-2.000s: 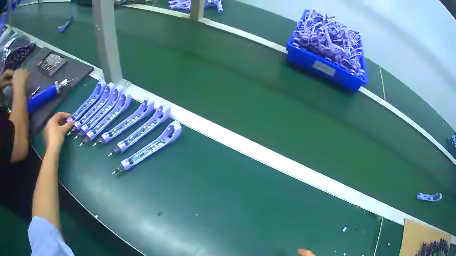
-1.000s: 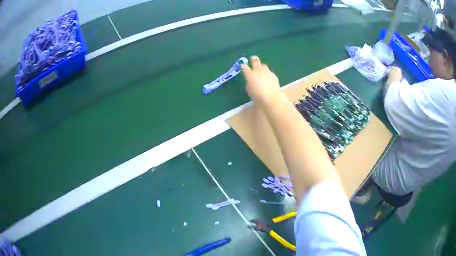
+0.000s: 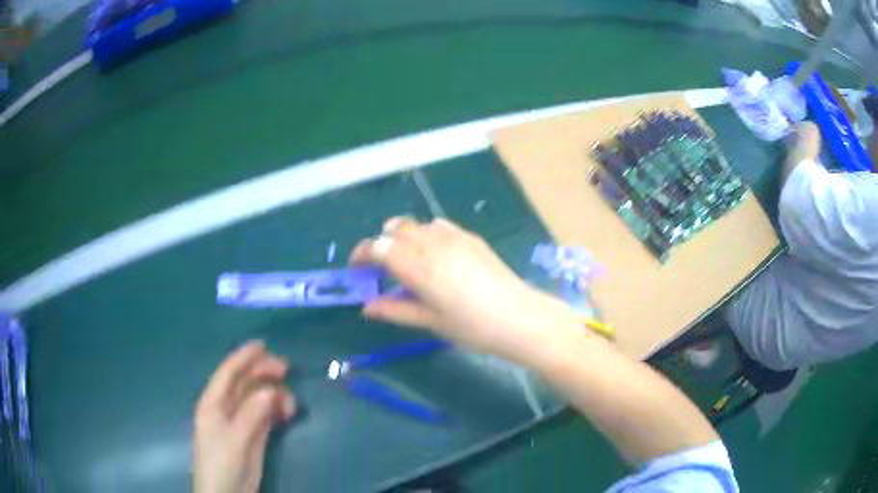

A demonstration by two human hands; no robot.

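Observation:
My right hand (image 3: 448,284) holds a lilac handle shell (image 3: 298,289) by its right end, above the green bench. The shell lies about level, its narrow end pointing left. My left hand (image 3: 245,409) is below and left of the shell, empty, with fingers curled and apart. Blue-handled flush cutters (image 3: 390,397) lie open on the bench, below the shell and right of my left hand. The shell's wider end is hidden by my right fingers.
Circuit boards (image 3: 674,178) lie heaped on cardboard (image 3: 558,183) at right. Small lilac parts (image 3: 568,265) and a bit of yellow handle (image 3: 599,328) are by its edge. Filled housings (image 3: 13,376) show at far left, a blue bin (image 3: 159,24) at upper left. A person (image 3: 828,250) sits at right.
My right hand has picked up the shell from the green belt and brought it back over the bench. My left hand has come into view. The view has shifted.

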